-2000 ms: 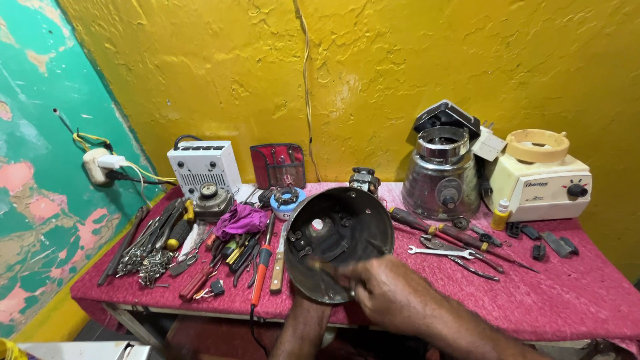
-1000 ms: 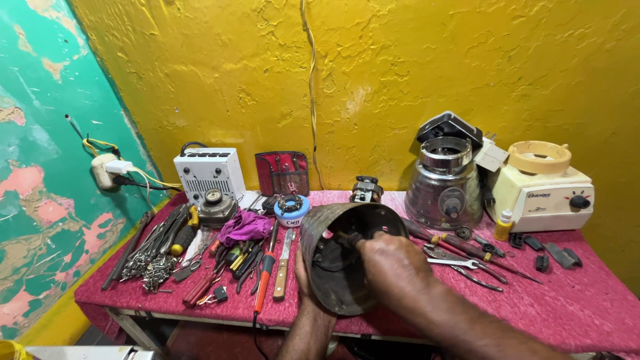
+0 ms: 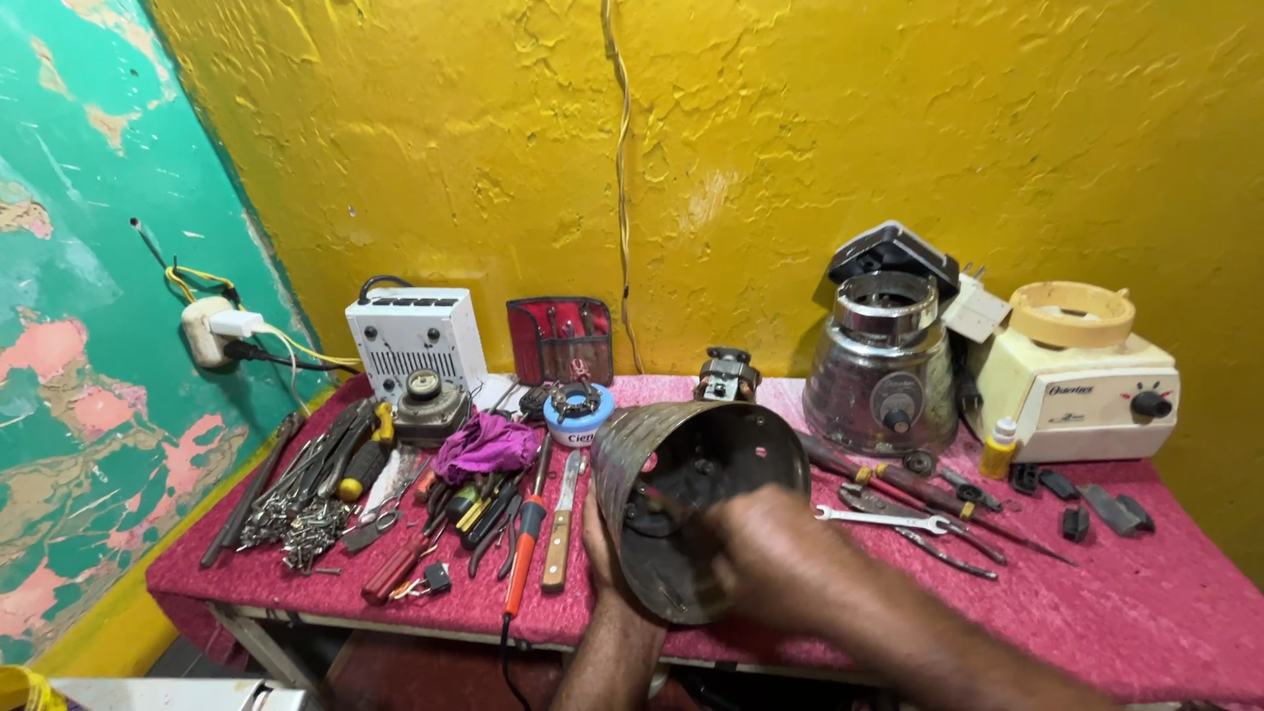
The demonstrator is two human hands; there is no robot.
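Observation:
A round metal housing (image 3: 632, 474), its wide opening turned toward me, is held above the front edge of the table. My left hand (image 3: 607, 553) grips it from below and from its left side. My right hand (image 3: 765, 553), blurred, is at the opening with its fingers partly inside; whether it holds anything cannot be seen. Dark parts and a few holes show inside the housing. Behind it stands a small electric motor (image 3: 729, 378). A wooden-handled knife (image 3: 557, 548) and a soldering iron with an orange handle (image 3: 525, 553) lie to the left of the housing.
Pliers, screwdrivers, screws (image 3: 316, 533) and a purple cloth (image 3: 486, 446) cover the left side, before a white device (image 3: 415, 336). At right are a chrome blender base (image 3: 879, 385), a cream blender base (image 3: 1076, 395), a wrench (image 3: 879, 518) and a yellow bottle (image 3: 998, 449).
The housing has turned so that its ribbed outer left side shows more. My right hand has shifted about at the opening, while my left hand has kept its hold.

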